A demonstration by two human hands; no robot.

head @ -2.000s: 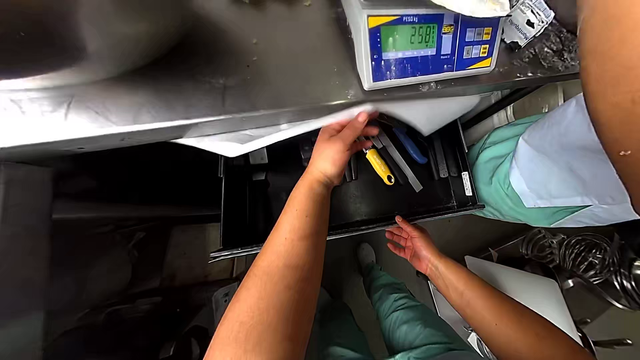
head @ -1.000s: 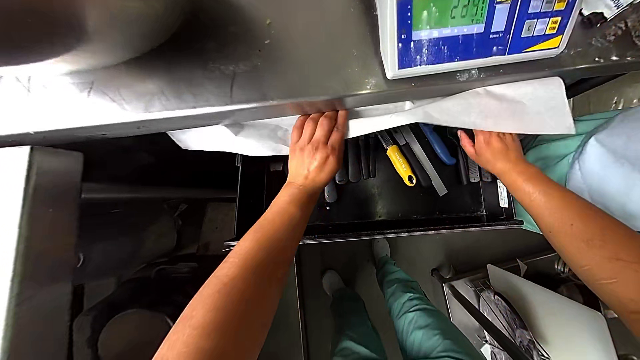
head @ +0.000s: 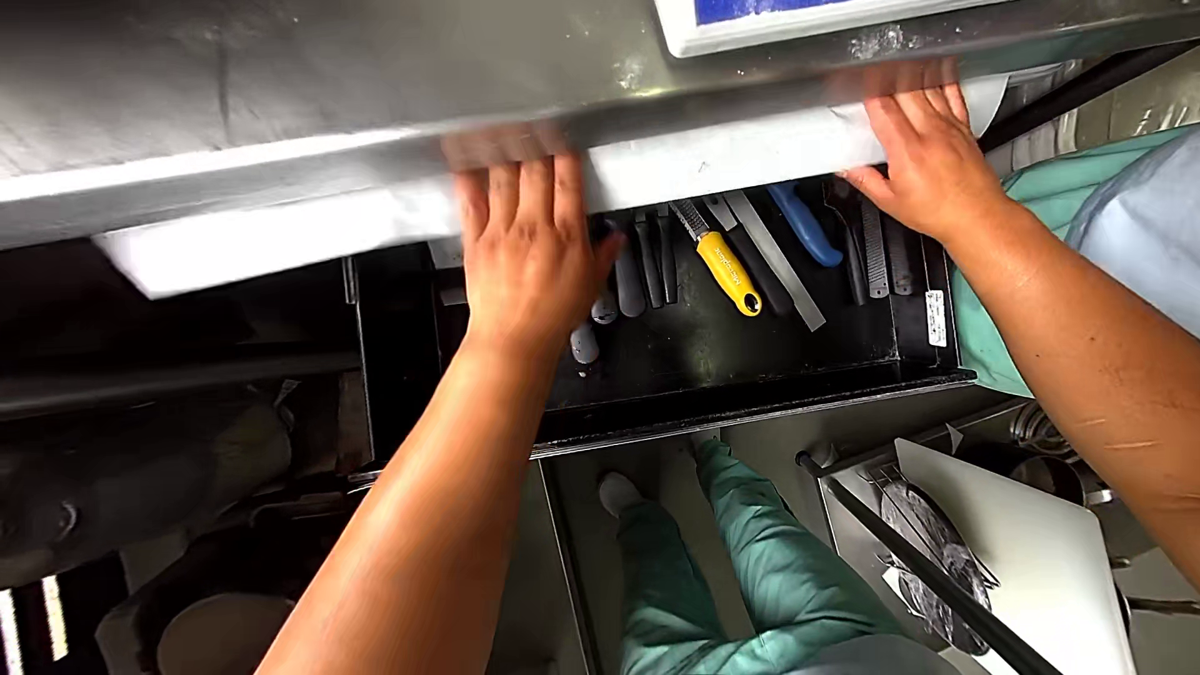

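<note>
My left hand (head: 530,244) lies palm down with its fingers on a white sheet (head: 731,169) along the underside edge of the steel counter. Farther right, my right hand (head: 923,155) presses the same sheet, fingertips up at the counter edge. Whether either hand grips the sheet cannot be told. Below it a black drawer (head: 694,412) stands pulled out. Inside lie a yellow-handled Microplane grater (head: 727,272), a flat metal strip (head: 783,267), a blue-handled tool (head: 804,225), dark-handled tools (head: 630,281) and narrow rasp-like graters (head: 875,248). The sheet hides their upper ends.
The steel counter (head: 375,75) spans the top, with a scale (head: 698,37) at its edge. A person in green and light blue clothing (head: 1031,206) stands at the right. Lower right, a white board (head: 1022,553) and wire whisks (head: 1036,427) sit beside a black bar (head: 928,562).
My right hand has moved from below the drawer front, two seconds ago, up to the right part of the sheet. The sheet now lies closer along the counter edge. The view has shifted nearer.
</note>
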